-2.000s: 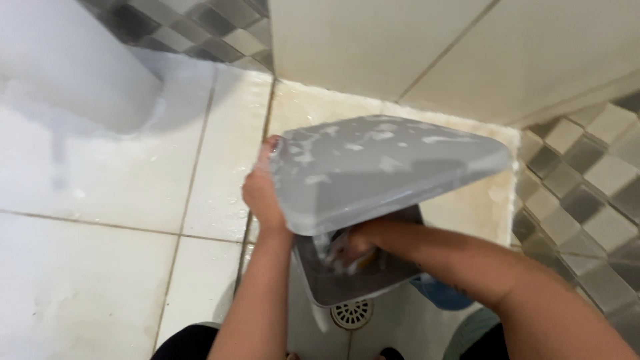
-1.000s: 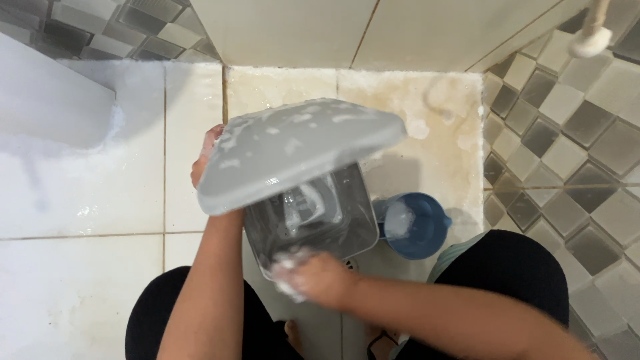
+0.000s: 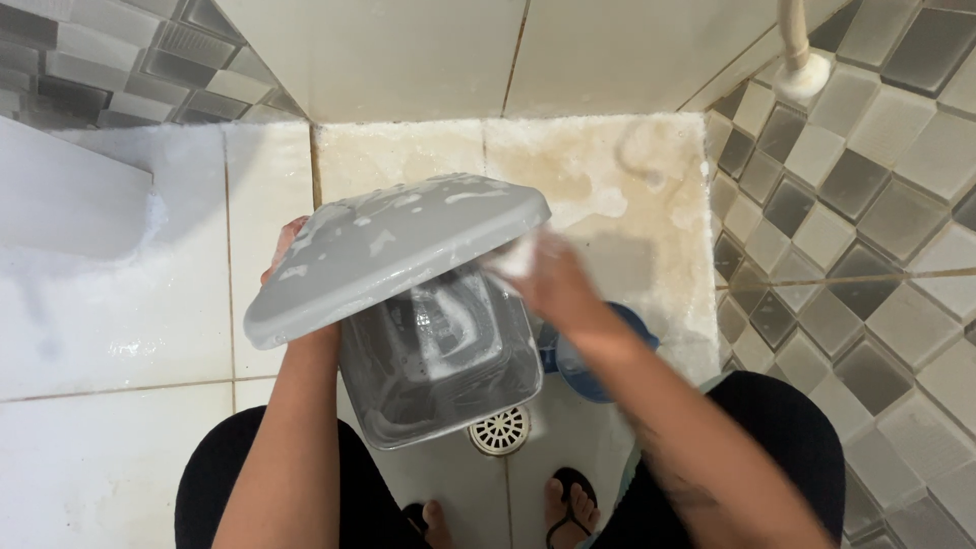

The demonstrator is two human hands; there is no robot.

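Observation:
A grey plastic bin [image 3: 442, 381] stands tilted above the floor, with soap foam and water inside. Its lighter grey lid [image 3: 404, 229], spotted with suds, is raised at a slant over the opening. My left hand [image 3: 287, 242] grips the lid's far left edge; most of its fingers are hidden behind the lid. At the bin's upper right rim, just under the lid's right corner, is my right hand [image 3: 545, 274], blurred, closed on something white and foamy that I cannot make out clearly. A blue plastic pail [image 3: 591, 374] sits to the right of the bin, partly behind my right forearm.
A round floor drain [image 3: 499, 431] lies below the bin, near my feet in flip-flops. Wet, foamy floor tiles [image 3: 610, 175] meet patterned wall tiles on the right. A white pipe [image 3: 797, 69] comes down at the upper right, and a white fixture [image 3: 69, 191] stands at the left.
My right hand was inside the bin two seconds ago, then at its near rim; now it is at the upper right rim by the lid. My left hand stays on the lid.

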